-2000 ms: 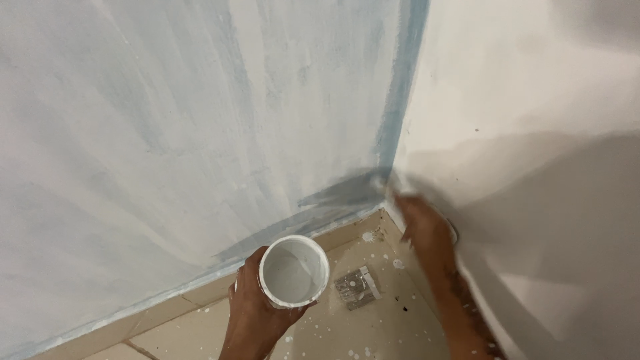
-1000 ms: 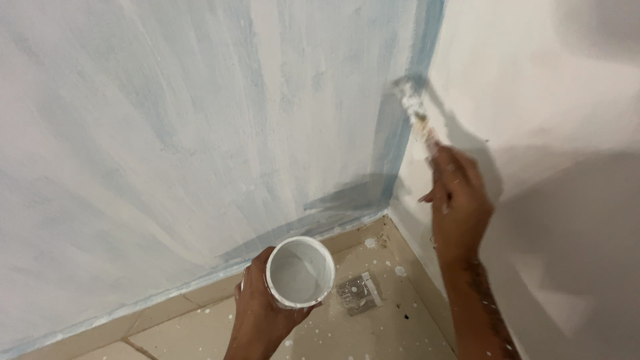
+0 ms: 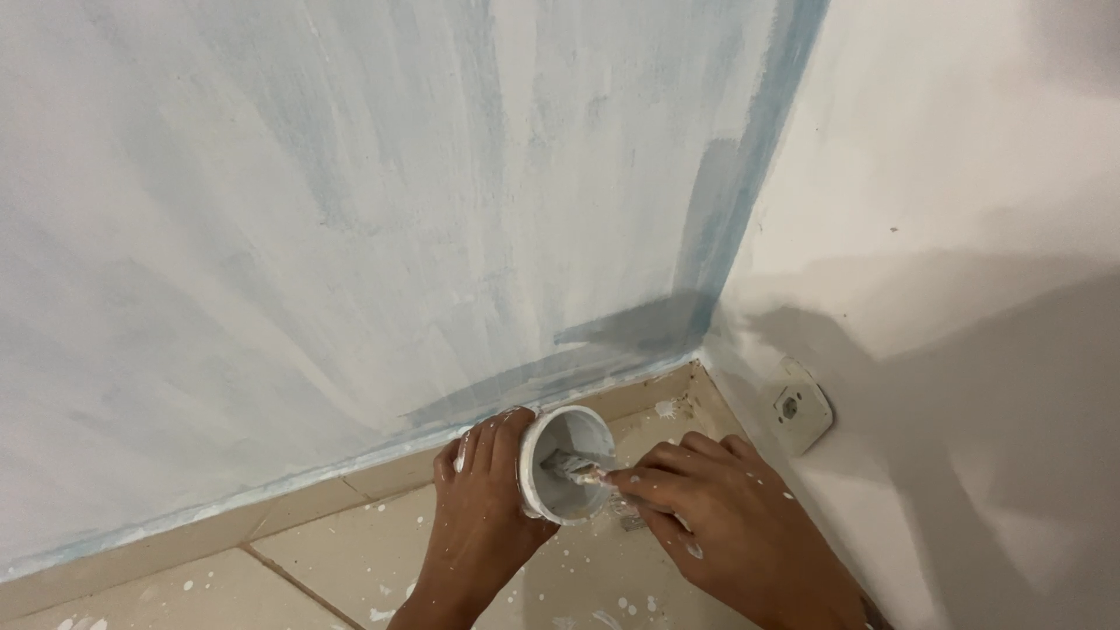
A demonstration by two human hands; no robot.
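My left hand (image 3: 490, 499) is wrapped around a white plastic cup (image 3: 528, 477), which is tilted so its inside shows, with whitish paint within. My right hand (image 3: 717, 516) grips a paintbrush (image 3: 577, 468) close to its bristles, which are inside the cup. Paint spots mark both hands. Behind them stands a wall (image 3: 420, 192) covered in streaky pale white over blue. A stronger blue band (image 3: 766, 157) runs down its right edge to the corner, and darker blue lies along its lower edge near the corner.
A white wall (image 3: 945, 157) meets the painted one at the right and carries a power outlet (image 3: 801, 407). Beige baseboard tiles (image 3: 324, 503) run below the painted wall. The beige tile floor (image 3: 350, 556) has white paint splatters. Shadows fall on both walls.
My right hand has come down from the wall corner, and the brush is now in the cup. The outlet shows beside it. My left hand still holds the cup.
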